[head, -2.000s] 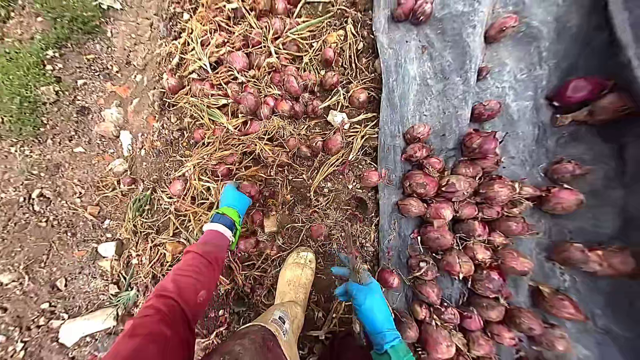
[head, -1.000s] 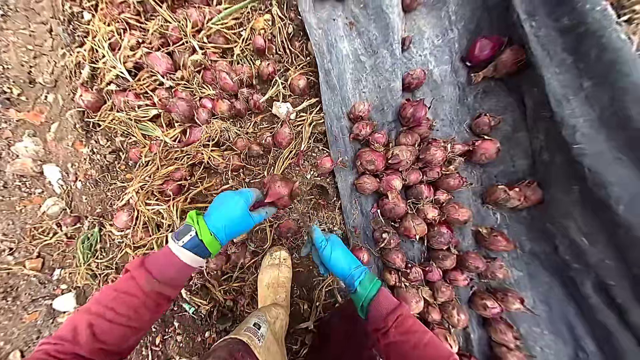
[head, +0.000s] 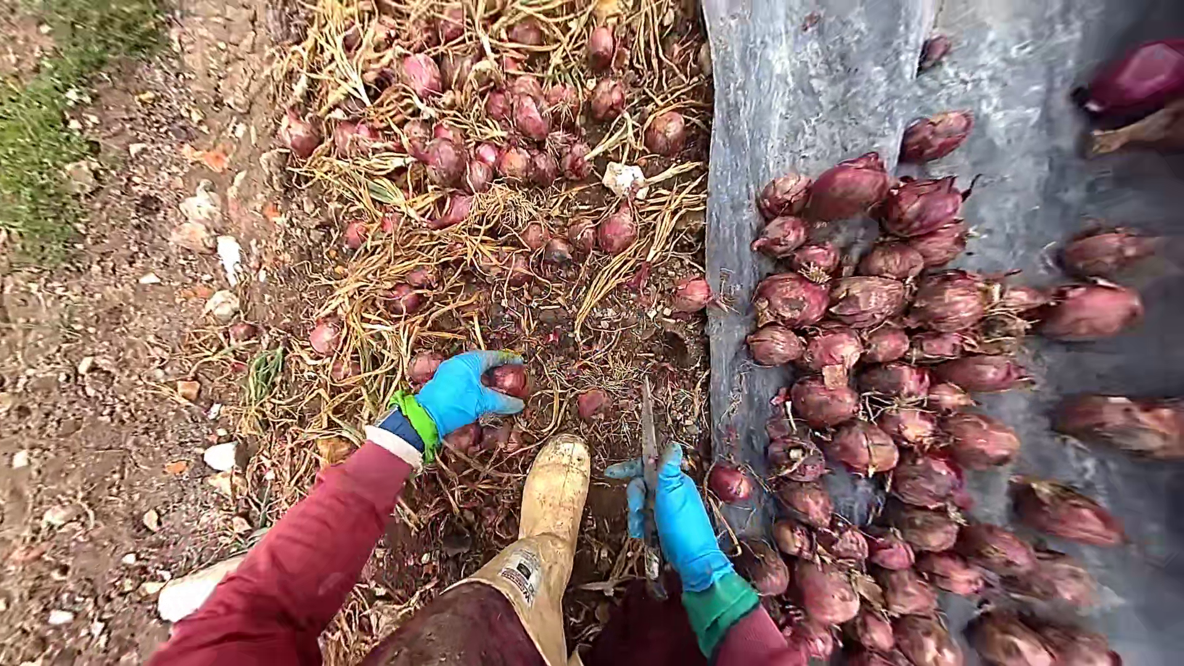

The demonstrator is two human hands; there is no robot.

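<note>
My left hand (head: 467, 393), in a blue glove with a green band at the wrist, has its thumb and fingers around a small red onion (head: 508, 380) just above the soil. In my right hand (head: 680, 518), also blue-gloved, is a pair of metal shears (head: 650, 462), blades pointing up the view, beside the edge of the grey sheet. One red onion (head: 730, 482) lies right by this hand. Many trimmed red onions (head: 865, 444) are heaped on the grey sheet (head: 814, 83) at the right.
Red onions with dry yellow tops (head: 527, 116) cover the ground ahead. A tan rubber boot (head: 555, 490) stands between my hands. Stones (head: 220, 456) and bare soil lie at the left, with grass (head: 42, 166) at the upper left. Larger onions (head: 1091, 310) sit farther right on the sheet.
One second ago my left hand held a larger onion near my right hand; that onion has left it, and the hand is now around another, smaller one.
</note>
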